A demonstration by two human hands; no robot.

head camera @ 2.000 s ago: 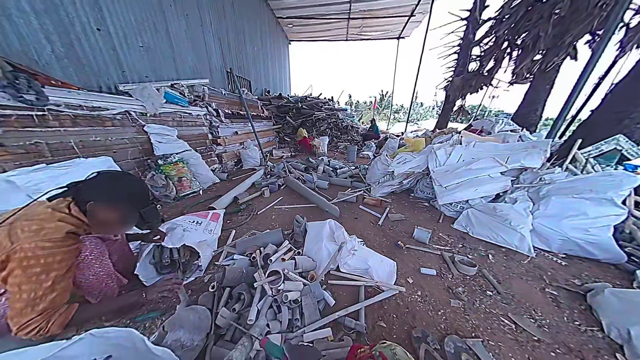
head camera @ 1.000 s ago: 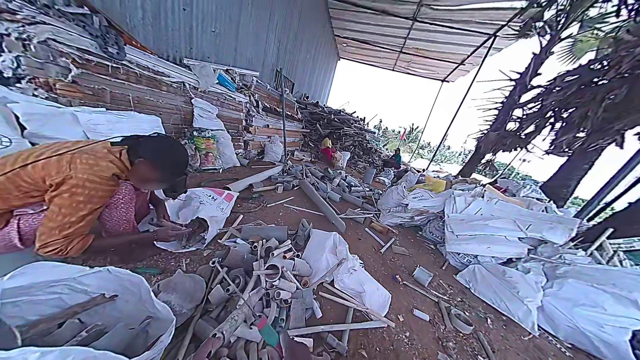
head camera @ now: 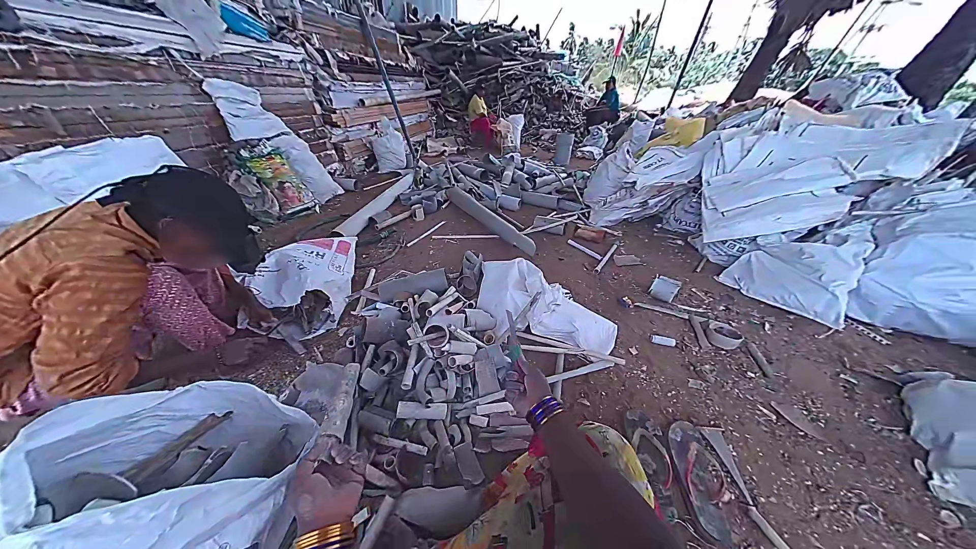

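My left hand (head camera: 332,480), with gold bangles at the wrist, is at the lower middle, its fingers at the lower end of a long, dirty grey pipe piece (head camera: 341,400). To its right my right hand (head camera: 531,387), with blue and purple bangles, grips a knife-like tool (head camera: 514,347) with a greenish handle and its blade pointing up. Between and beyond both hands lies a heap of cut plastic pipe pieces and fittings (head camera: 423,410). An open white woven sack (head camera: 252,396) holding scraps stands at the left of my left hand.
A crouching person (head camera: 84,297) at the left handles a printed white sack (head camera: 316,267). A white sack (head camera: 583,320) lies beyond the heap. Sandals (head camera: 698,473) are at my right. Large filled sacks (head camera: 823,175) line the right side; two people sit far back by a pipe pile (head camera: 488,61).
Both my hands have come into clear view over the near side of the heap, the right one with the knife-like tool. The view has swung and tilted down.
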